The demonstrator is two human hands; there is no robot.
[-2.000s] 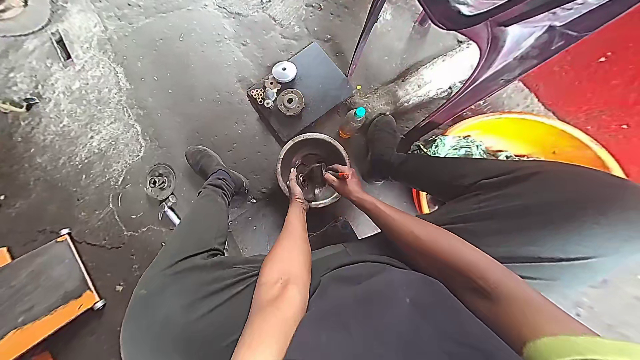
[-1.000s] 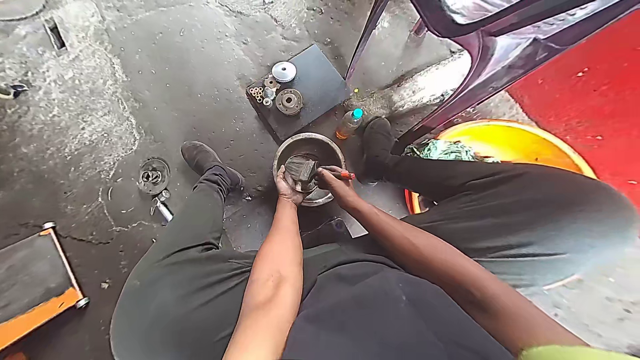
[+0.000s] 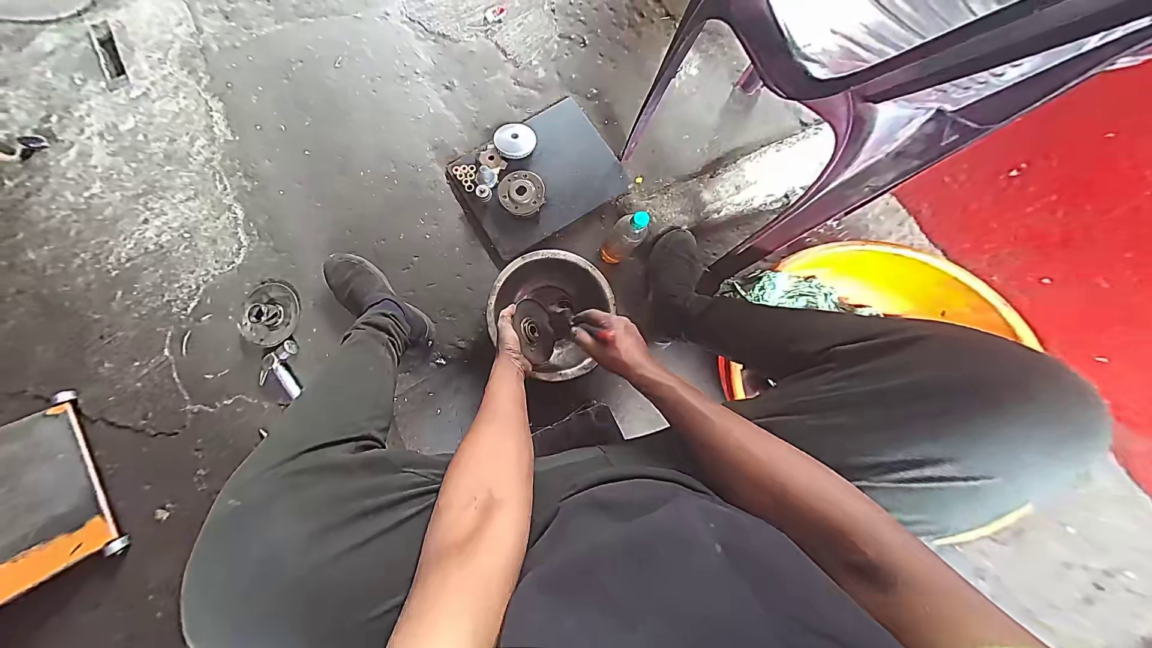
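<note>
My left hand (image 3: 510, 338) holds a dark round metal part (image 3: 533, 330) with a ringed hub, tilted over a metal bowl (image 3: 598, 286) between my feet. At the bowl's right side, my right hand (image 3: 612, 343) is closed round a small tool, of which a bit of red and a dark end show; its kind cannot be told. Dark liquid seems to lie in the bowl. Beyond it, a dark flat board (image 3: 580, 153) carries a pale round disc (image 3: 515, 140), a flanged metal part (image 3: 521, 193), several small rings (image 3: 464, 176) and other small parts.
A bottle with a teal cap (image 3: 625, 238) stands right of the board. A purple plastic chair (image 3: 846, 126) and a yellow basin (image 3: 954, 288) with green stringy material are at the right. On the left floor lie a round metal part (image 3: 269, 312), a silver cylinder (image 3: 286, 378) and an orange-and-black frame (image 3: 54, 549).
The part in my left hand has been turned, so its round face with the hub now shows. My right hand has stayed at the bowl's right side with its tool.
</note>
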